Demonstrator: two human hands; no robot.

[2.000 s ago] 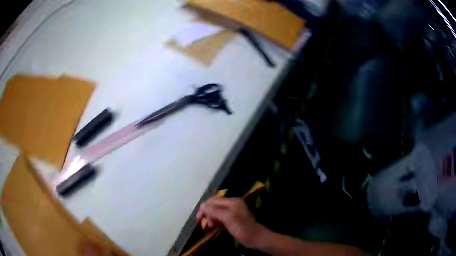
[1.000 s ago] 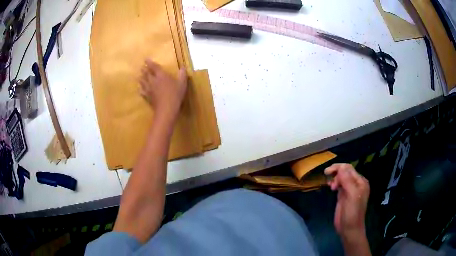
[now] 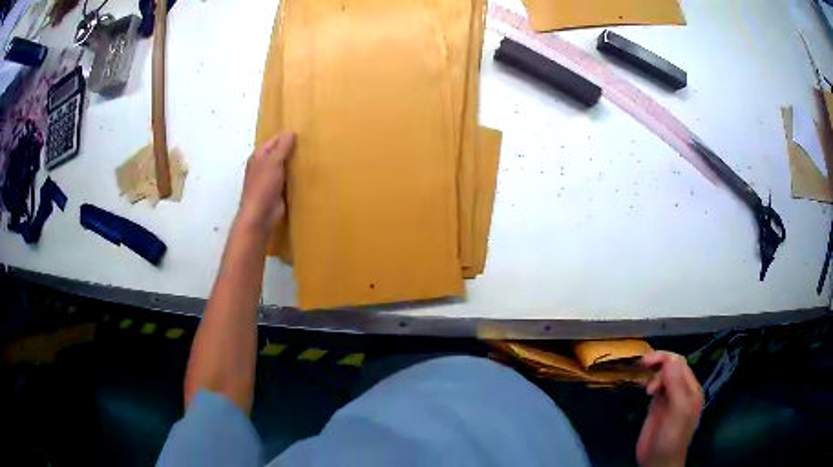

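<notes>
A stack of orange-brown card pattern pieces point(image 3: 374, 164) lies on the white table, its near end close to the metal edge. My left hand point(image 3: 267, 182) is at the left side of the stack, fingertips on the edge of the top piece. A pattern bundle point(image 3: 557, 365) hangs below the table edge. My right hand point(image 3: 674, 399) is at its right end, with fingertips at a curled piece; whether they pinch it or a cord is too small to tell.
Two dark weights point(image 3: 548, 71) and a pinkish clear ruler point(image 3: 630, 96) lie right of the stack, with shears point(image 3: 744, 193) further right. At left are a wooden strip point(image 3: 161, 109), card scraps point(image 3: 137, 173), a navy folded strip point(image 3: 123, 233), a calculator point(image 3: 64, 119) and a clear box point(image 3: 114, 55).
My left hand has moved from the top of the stack to its left edge. A straight-edged piece now lies uppermost. My right hand remains by the hanging bundle. The view has turned left.
</notes>
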